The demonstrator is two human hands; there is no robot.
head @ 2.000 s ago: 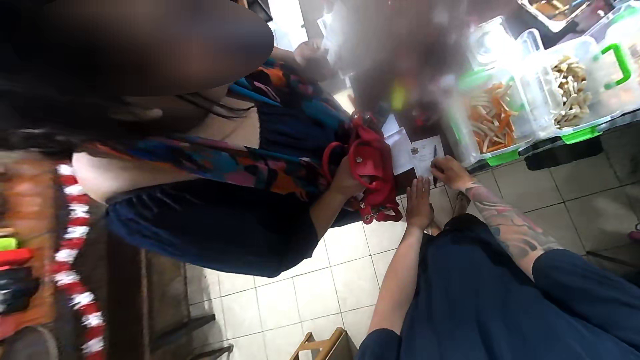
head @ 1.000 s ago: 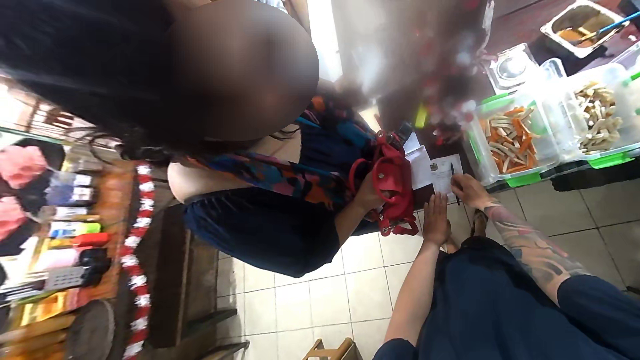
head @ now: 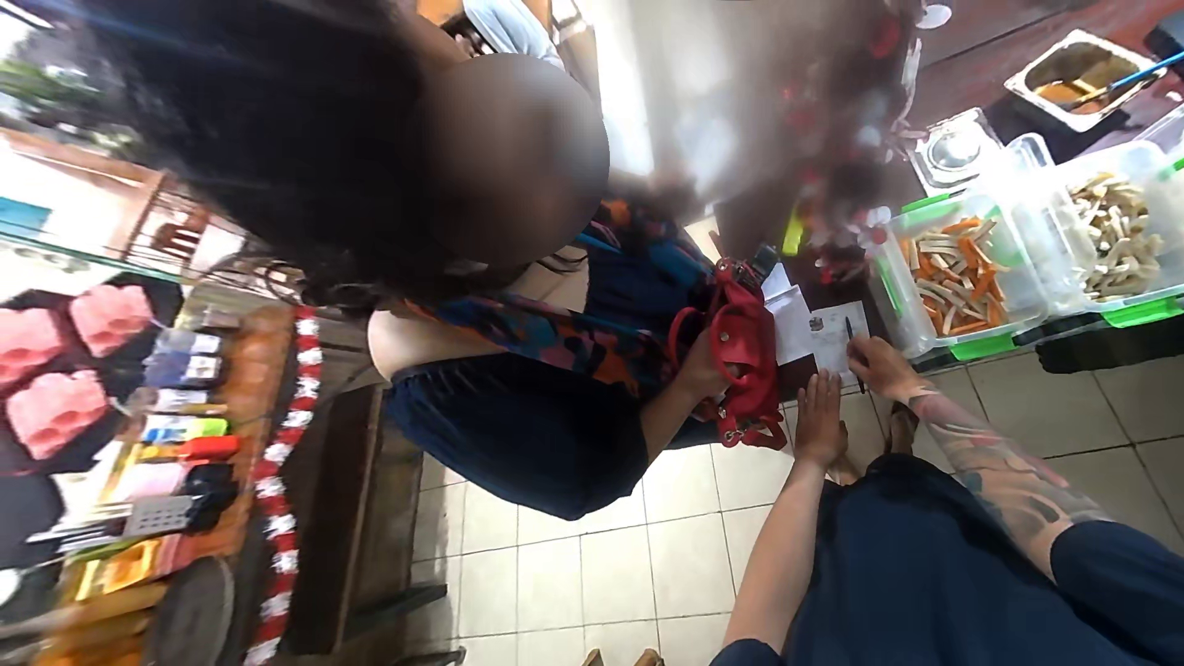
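Note:
My right hand (head: 879, 367) is closed on a dark pen (head: 853, 347) over a printed and written sheet of paper (head: 832, 331) at the table's edge. My left hand (head: 820, 421) rests with fingertips on the sheet's near edge and grips nothing. Just left of it lies a folded white paper (head: 787, 319). A red handbag (head: 746, 356) stands beside the papers, with another person's hand (head: 705, 367) on it.
Two clear plastic boxes, one with orange and white strips (head: 955, 277), one with pale strips (head: 1117, 236), sit to the right. Behind them is a metal sauce tray (head: 1078, 83). A person (head: 518, 407) stands close at left. A counter with silicone moulds and utensils (head: 171, 462) is at far left.
The view has swung left, so more of the counter at left shows. My hands stay at the sheet of paper, and the red handbag remains beside it.

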